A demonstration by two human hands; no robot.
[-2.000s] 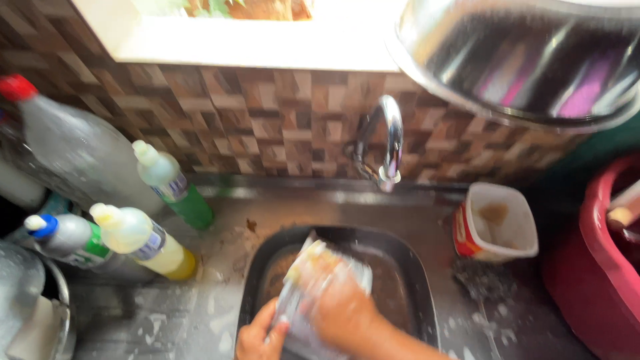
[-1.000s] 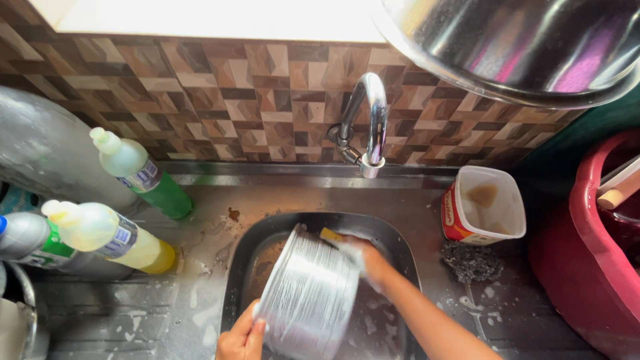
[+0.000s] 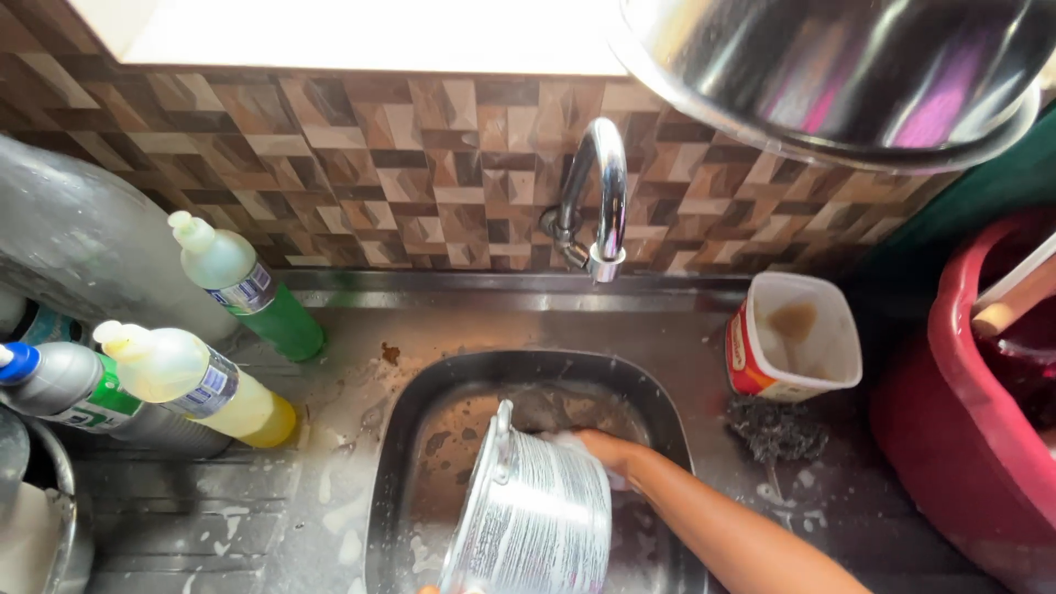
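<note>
A soapy metal pot (image 3: 536, 511) lies tilted on its side over the sink basin (image 3: 384, 462), its loop handle (image 3: 502, 437) at the upper left. Of my left hand (image 3: 450, 589) only fingertips show, at the bottom edge of the view, against the pot's rim. My right hand (image 3: 598, 454) reaches behind the pot's base, with suds about it; its fingers are mostly hidden, and whether it holds a sponge cannot be told. Above the basin stands the chrome faucet (image 3: 609, 198), with no water seen running from it.
Left of the basin are bottles of green (image 3: 264, 297) and yellow (image 3: 206, 388) liquid, a grey bottle (image 3: 91, 388) and a large clear bottle (image 3: 91, 231). On the right are a plastic tub (image 3: 792, 338), a dark scouring pad (image 3: 775, 433) and a red bin (image 3: 949, 462). A large metal vessel (image 3: 825, 74) hangs above.
The pot has turned so that its handle shows and it sits lower. My right hand has moved behind its base; the yellow sponge seen there one second ago is out of sight.
</note>
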